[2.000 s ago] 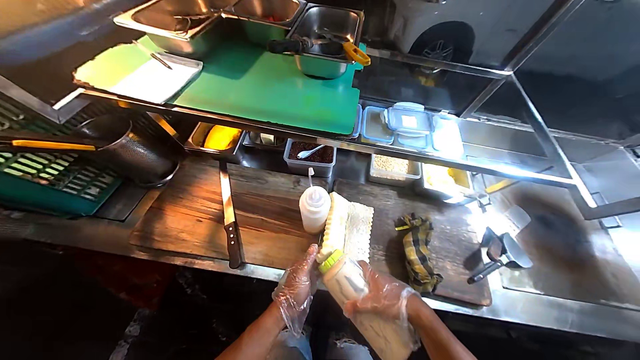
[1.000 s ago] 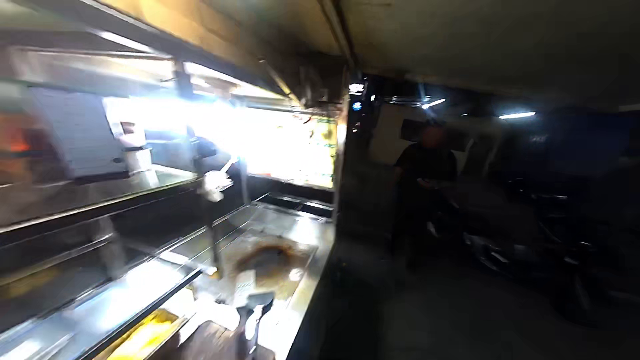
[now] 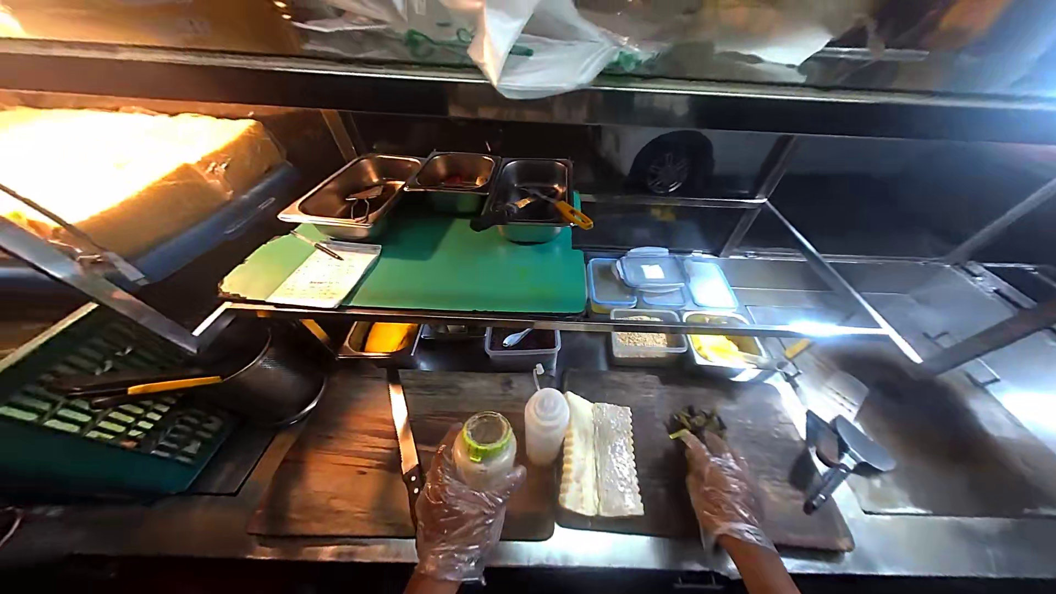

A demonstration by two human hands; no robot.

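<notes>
In a clear plastic glove, my left hand [image 3: 464,516] holds a jar with a lime-green rim [image 3: 485,450] over the left wooden board, beside a serrated knife [image 3: 404,433]. My right hand [image 3: 723,493], gloved too, has its fingers on a dark checked cloth [image 3: 697,422] on the right board; the hand covers most of the cloth. Between the hands lies a pale flat bread with scalloped edges [image 3: 580,462], its right half bearing a glossy whitish layer [image 3: 616,466]. A white squeeze bottle [image 3: 545,425] stands just left of the bread.
Scrapers [image 3: 841,458] lie at the right board's edge, near the griddle [image 3: 949,437]. Behind the boards are food tubs [image 3: 648,340]. Above them, a shelf holds a green mat [image 3: 462,264], steel pans [image 3: 528,235] and lidded boxes [image 3: 652,272]. A pot [image 3: 276,384] stands at left.
The view swung away to the right and came back. Two seconds ago both hands were on the tilted jar above the bread; now the left alone holds it, and the right is at the cloth.
</notes>
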